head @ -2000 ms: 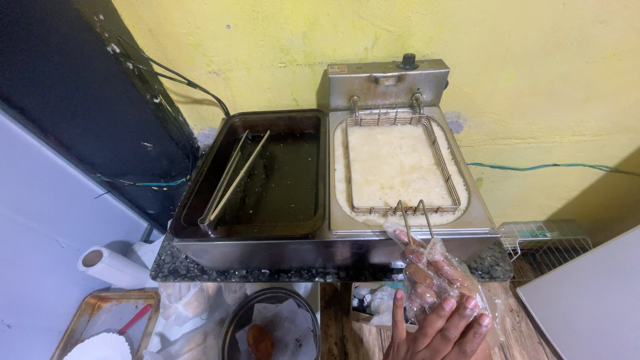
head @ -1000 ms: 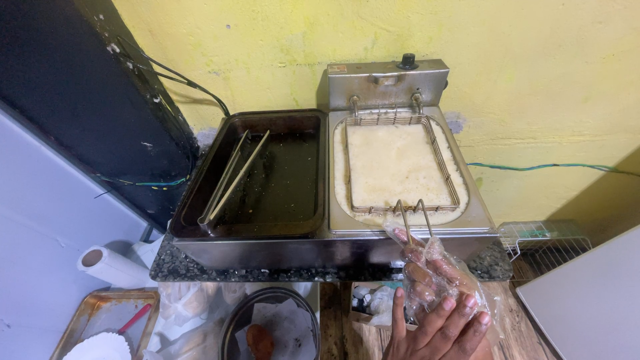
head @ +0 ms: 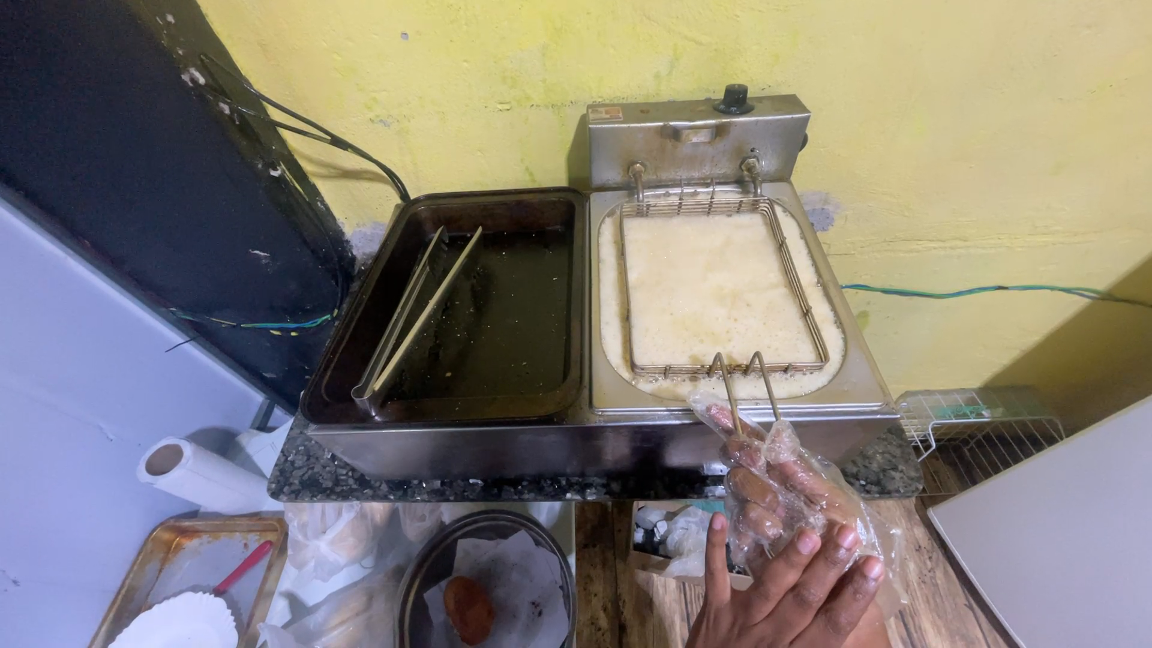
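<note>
My right hand (head: 792, 490), in a clear plastic glove, grips the wire handle (head: 749, 396) of a fryer basket. The basket (head: 821, 346) sits in the square well of a stainless-steel electric fryer (head: 864, 369). Pale foam (head: 711, 288) fills the basket and the well around it and hides whatever is beneath. My bare left hand (head: 778, 585) is against the gloved hand, nearer to me, its fingers extended and apart. Left of the well, metal tongs (head: 418, 315) rest in a dark rectangular pan (head: 576, 297).
The fryer stands on a speckled stone slab (head: 540, 489) by a yellow wall. Below are a round pot (head: 414, 549) with paper and a browned fried item (head: 469, 609), a metal tray (head: 153, 562), a paper roll (head: 202, 472) and plastic bags (head: 333, 540). A wire rack (head: 981, 418) is at right.
</note>
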